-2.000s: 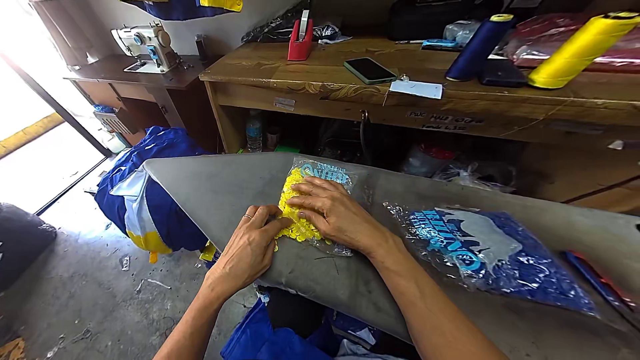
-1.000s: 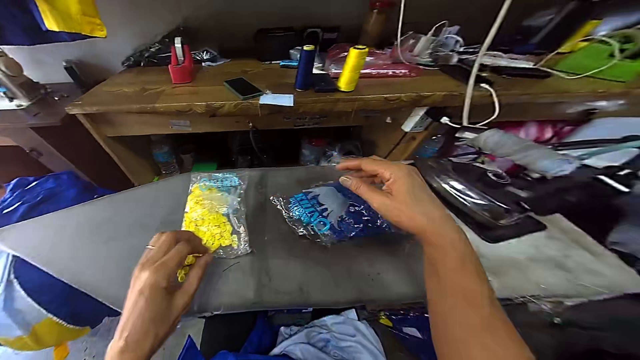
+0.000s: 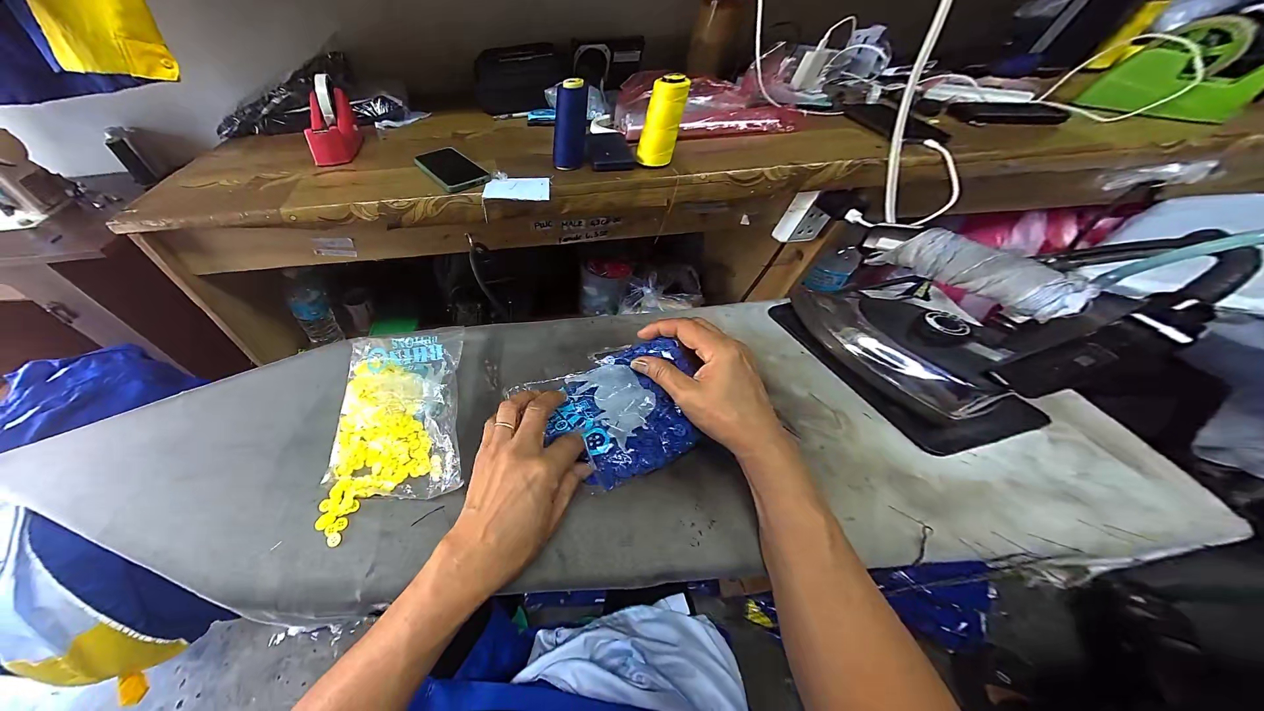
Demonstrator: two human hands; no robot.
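A clear plastic bag of blue buttons [image 3: 632, 410] lies on the grey ironing board [image 3: 247, 474], with printing on its front. My left hand [image 3: 523, 469] rests on the bag's left edge, fingers bent over it. At the upper right edge of the same bag, my right hand [image 3: 711, 385] grips the plastic between thumb and fingers. To the left lies a clear bag of yellow buttons [image 3: 390, 425]; several loose yellow buttons [image 3: 338, 513] have spilled from its lower left corner onto the board.
A steam iron [image 3: 908, 346] sits on a black pad [image 3: 948, 430] at the right. Behind the board stands a wooden table [image 3: 375, 202] with a blue thread cone [image 3: 570, 123], a yellow thread cone [image 3: 663, 118], a phone [image 3: 451, 169] and a red tape dispenser [image 3: 331, 128]. White cables hang near the iron.
My left hand has left the yellow button bag and moved right to the blue button bag. My right hand, above that bag a second ago, now grips it. Earlier both hands were at the yellow bag.
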